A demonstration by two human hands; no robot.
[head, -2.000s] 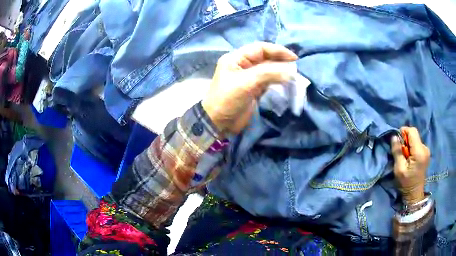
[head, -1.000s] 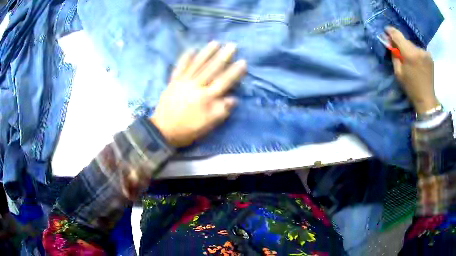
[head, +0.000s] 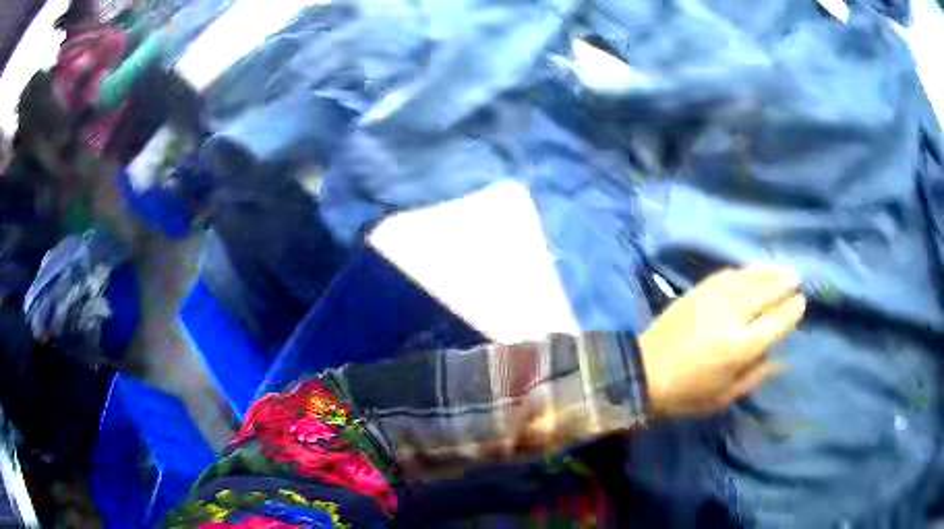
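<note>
A large blue denim garment [head: 828,413] lies in folds across the right side of the head view, blurred by motion. My left hand [head: 719,341] is on the garment at the right of centre, with its fingers bent and close together. Whether it pinches the cloth cannot be told. My right hand is not in view, and neither is the orange-red tool.
More blue denim [head: 435,124] is heaped at the upper middle. The white table top [head: 487,258] shows below it. Blue crates [head: 223,320] stand at the lower left on the grey floor, with a bundle of cloth [head: 67,289] beside them.
The view has swung to the left. My left hand has gone from lying flat with spread fingers to bent fingers on the denim. My right hand with the orange-red tool has left the picture.
</note>
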